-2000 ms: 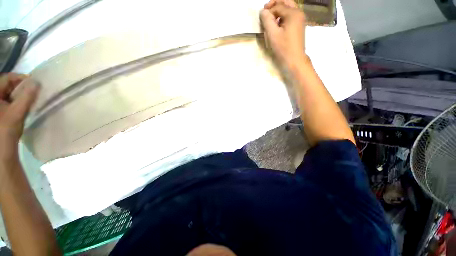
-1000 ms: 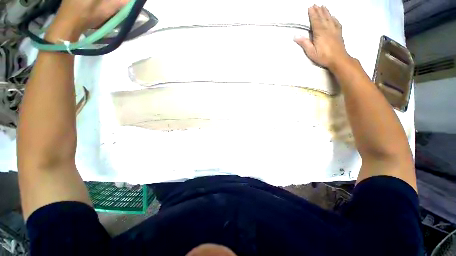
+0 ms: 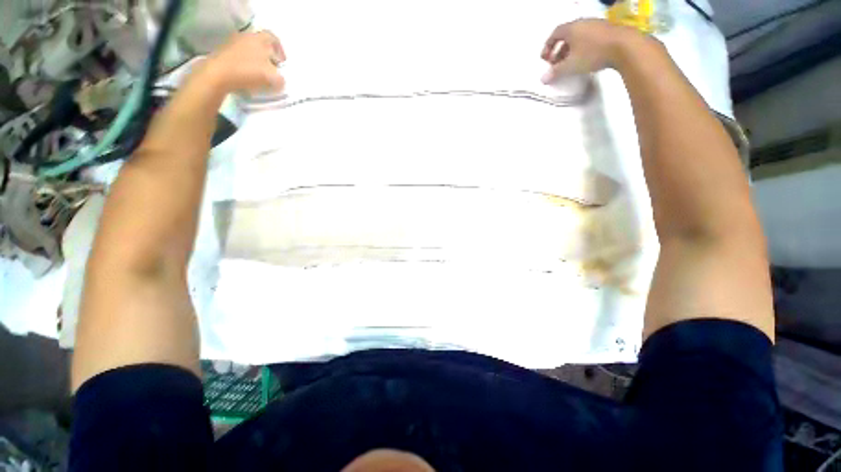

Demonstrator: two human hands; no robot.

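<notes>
A pale curved fabric strip (image 3: 424,95) lies across the white cloth (image 3: 415,309), overexposed, with a thin dark edge line. My left hand (image 3: 254,66) is at its left end, thumb and fingers pinched together on it. My right hand (image 3: 574,53) is at its right end, fingers curled and pinched in the same way. Glare hides how much fabric is between the fingertips. A second curved panel edge (image 3: 424,187) lies nearer my body, beside a beige area of the cloth.
A green hose (image 3: 124,124) and dark cable trail at the left, by a dark iron tip (image 3: 224,130) partly behind my left forearm. Grey-brown fabric pieces (image 3: 32,217) are piled far left. A yellow item (image 3: 634,13) is at the top right. A green basket (image 3: 238,391) is below the table edge.
My left hand has left the hose and iron area and moved right to the strip's left end. My right hand has changed from flat and spread to curled fingers. The iron rest is now mostly hidden.
</notes>
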